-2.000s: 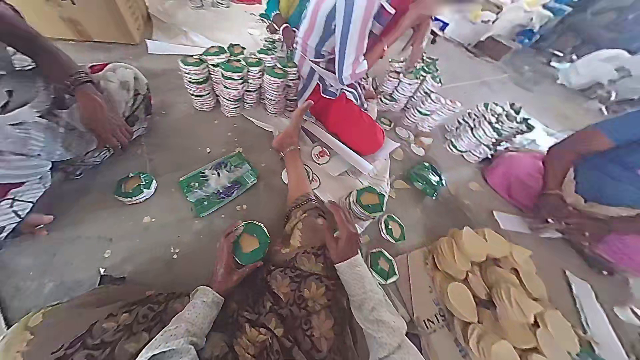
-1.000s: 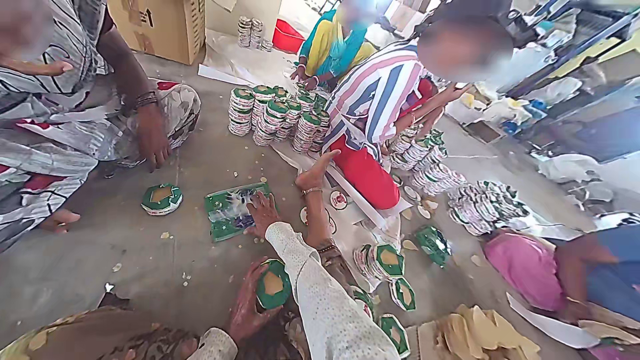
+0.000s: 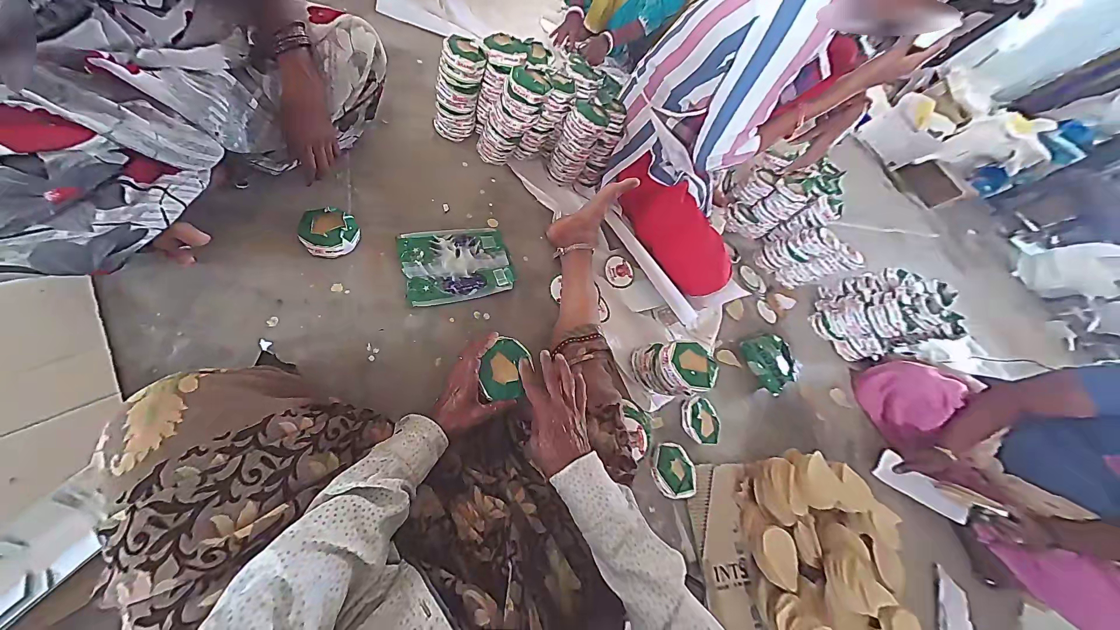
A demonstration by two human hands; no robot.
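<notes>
My left hand [image 3: 468,389] grips a round packet with green wrapping and a tan centre [image 3: 503,369] above my lap. Fingers spread, my right hand [image 3: 560,407] touches or nearly touches the packet's right side; it seems to hold nothing of its own. Beyond my hands a flat green printed plastic sheet [image 3: 457,267] lies on the floor, with another green-wrapped packet [image 3: 329,232] to its left. Right of my outstretched leg, a short row of similar packets [image 3: 674,367] lies on its side, and two single ones [image 3: 701,420] are nearer me.
Stacks of wrapped packets [image 3: 529,105] stand at the back, with more rows [image 3: 888,315] at right. Tan discs [image 3: 814,525] lie heaped on cardboard [image 3: 724,525] at lower right. Crumpled green wrap [image 3: 770,363] lies nearby. Several people sit around: left, back and right.
My right hand has come back from the green plastic sheet to the packet in my left hand. The view has shifted.
</notes>
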